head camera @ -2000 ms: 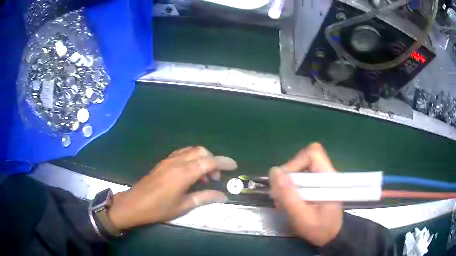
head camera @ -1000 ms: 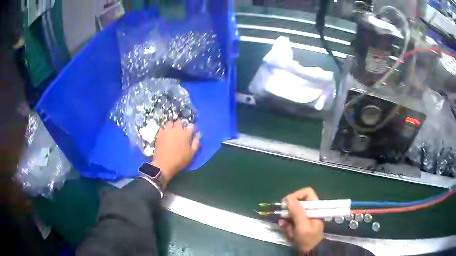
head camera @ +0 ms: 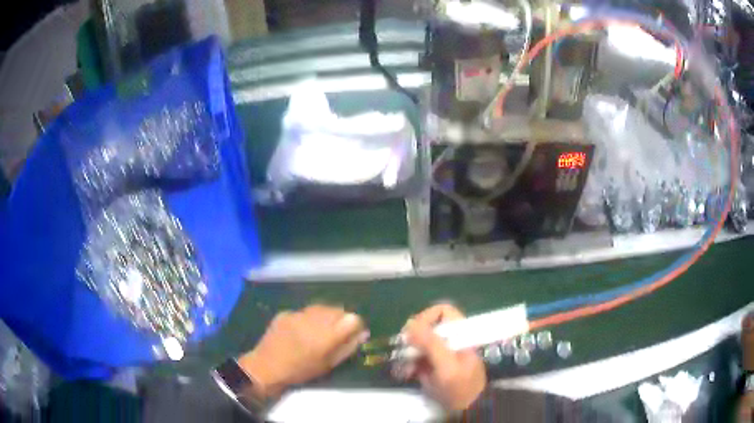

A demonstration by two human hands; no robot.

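Note:
My right hand (head camera: pixel 442 355) grips a white twin-barrel tool (head camera: pixel 486 327) whose two yellowish tips point left. My left hand (head camera: pixel 307 347) is over the green surface just left of the tips, its fingers bent together; whether it holds a small part is blurred and cannot be told. Several small round discs (head camera: pixel 522 349) lie on the green surface right of and below the tool. A clear bag of silvery parts (head camera: pixel 149 268) sits in the blue bin (head camera: pixel 41 248) at the left.
Blue and red hoses (head camera: pixel 637 289) run from the tool to the right and curve up. A dark controller box (head camera: pixel 513 194) with a red display stands behind the pale rail (head camera: pixel 331 264). A white bag (head camera: pixel 339 149) lies behind. Crumpled tissue (head camera: pixel 674 396) is at lower right.
My left hand has come out of the blue bin and moved right, down to the green surface beside the tool tips. My right hand still holds the tool. The camera view has shifted.

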